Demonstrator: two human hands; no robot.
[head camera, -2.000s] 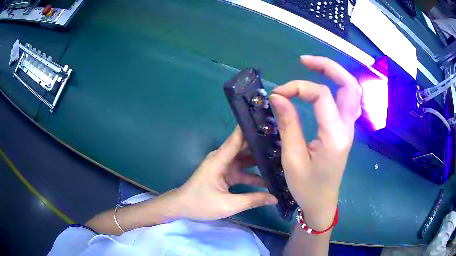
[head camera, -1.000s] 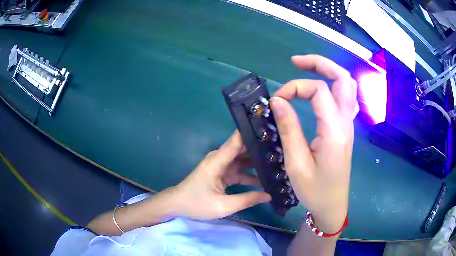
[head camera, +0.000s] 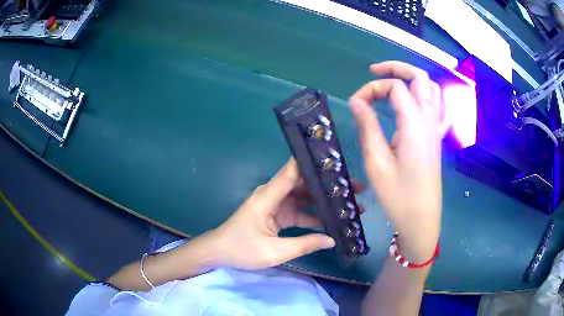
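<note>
My left hand (head camera: 272, 219) holds a dark bar fixture (head camera: 309, 157) near its lower half, tilted over the green mat. Small round parts (head camera: 318, 130) with amber centres sit in a row along its face, with shiny clips (head camera: 334, 154) beside them. My right hand (head camera: 402, 129) is raised just right of the fixture's top end, apart from it. Its thumb and forefinger tips are close together; whether something tiny is between them cannot be told.
A violet-lit curing box (head camera: 495, 117) stands close at right, with hoses. A metal frame fixture (head camera: 46, 99) lies far left. A perforated tray (head camera: 396, 12) and paper (head camera: 476, 31) are at the back. A thin black stick (head camera: 540, 252) lies at far right.
My right hand has moved away from the fixture's top end, up and to the right. The fixture's face and its row of parts show more fully. My left hand keeps its hold.
</note>
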